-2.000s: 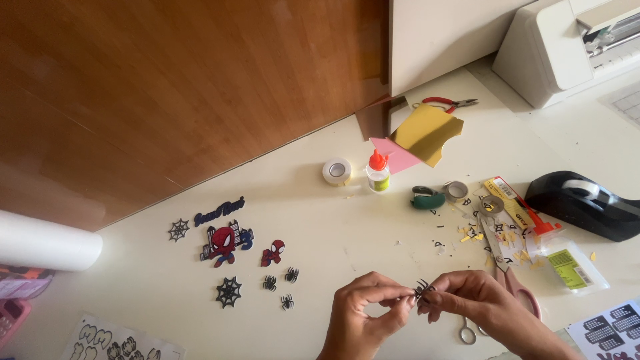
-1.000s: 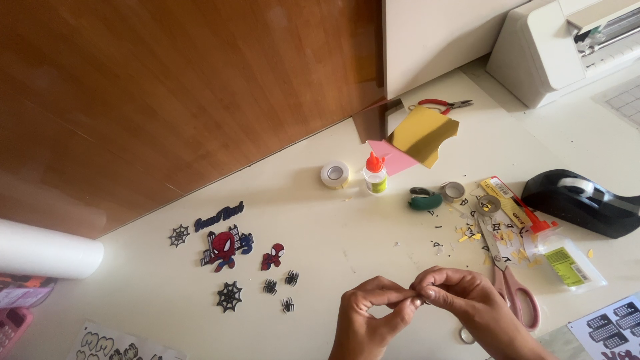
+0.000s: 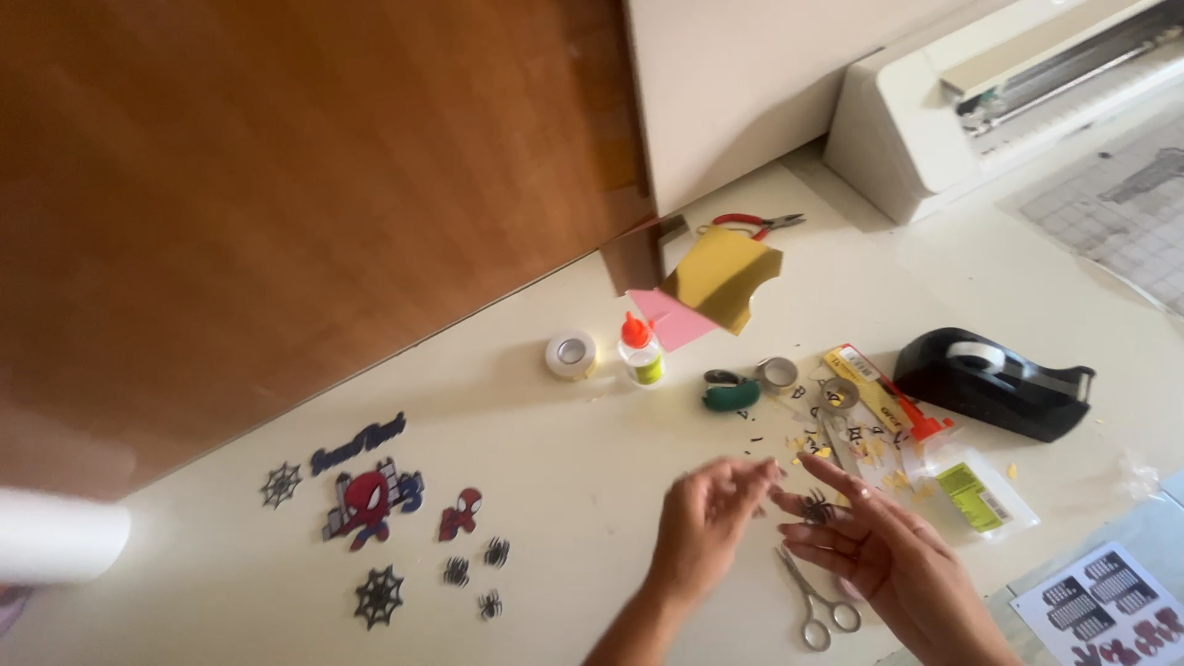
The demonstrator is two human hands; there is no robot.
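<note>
A small black paper spider (image 3: 817,507) rests on the fingers of my right hand (image 3: 883,546), which is turned partly palm up with its fingers spread. Close to its left, my left hand (image 3: 708,527) has its fingertips bunched; whether anything is between them cannot be told. On the white table to the left lie several more black spiders (image 3: 456,571), two web cutouts (image 3: 379,597), a large Spider-Man cutout (image 3: 367,499), a smaller one (image 3: 461,514) and a dark lettering cutout (image 3: 359,443). Small metal scissors (image 3: 812,597) lie below my hands.
Beyond my hands stand a glue bottle (image 3: 641,351), a tape roll (image 3: 571,355), a green tool (image 3: 731,392) and a black tape dispenser (image 3: 994,381). Gold card (image 3: 726,277) and red-handled pliers (image 3: 758,224) lie farther back. A white cutting machine (image 3: 925,129) is at upper right, a printed sheet (image 3: 1101,610) at lower right.
My hands, together a second ago, have moved apart. My right hand has opened, showing the spider on its fingers. The view has shifted.
</note>
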